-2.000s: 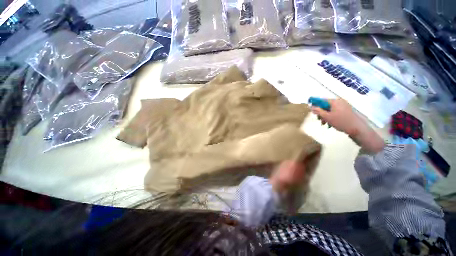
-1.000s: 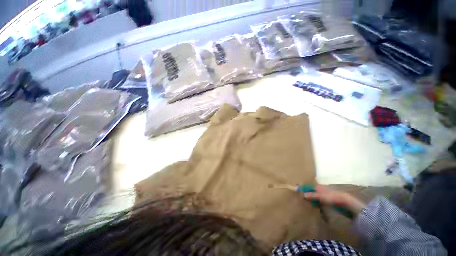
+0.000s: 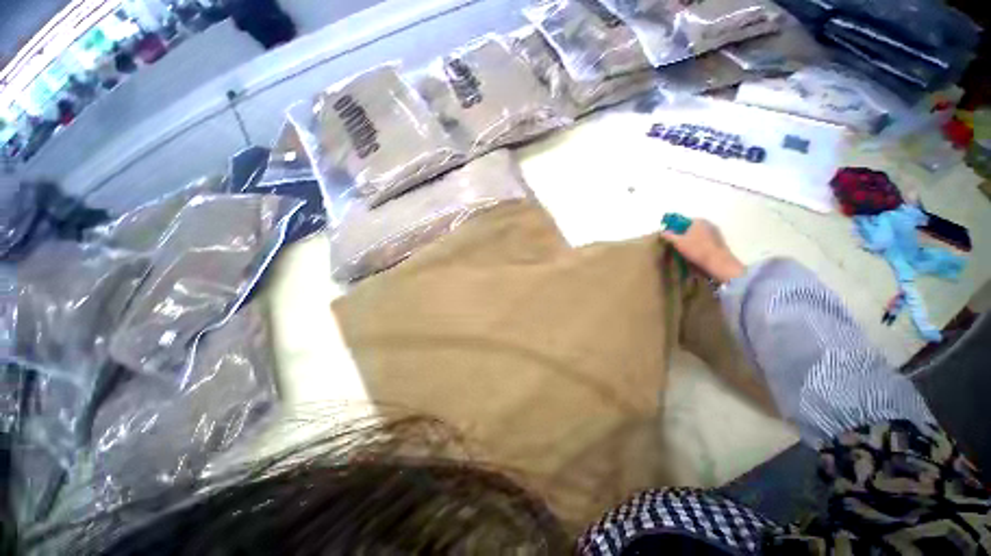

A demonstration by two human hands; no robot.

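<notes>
A tan garment [image 3: 511, 326] lies spread on the cream-white table [image 3: 315, 337], its lower part hidden behind the wearer's dark hair. My right hand [image 3: 706, 252] is at the garment's upper right edge, with the teal handle of the snips [image 3: 676, 224] showing at its fingers. The blades are not visible. Whether the fingers also pinch the cloth is unclear. A tan strip of the garment hangs below my right wrist. My left hand is not in view.
Bagged tan garments [image 3: 380, 136] line the back, and more bagged pieces [image 3: 163, 315] lie at left. A white printed polybag [image 3: 750, 152] lies at back right. A red-and-black checked lump [image 3: 866, 189], light-blue cloth [image 3: 902, 244] and small black rectangle [image 3: 943, 230] are at right. Dark bagged garments [image 3: 891, 38] sit far right.
The garment now lies flatter and broader, its upper edge reaching the bagged pieces. My right hand has moved from over the cloth up to its right edge. My left hand, seen earliest, has left view.
</notes>
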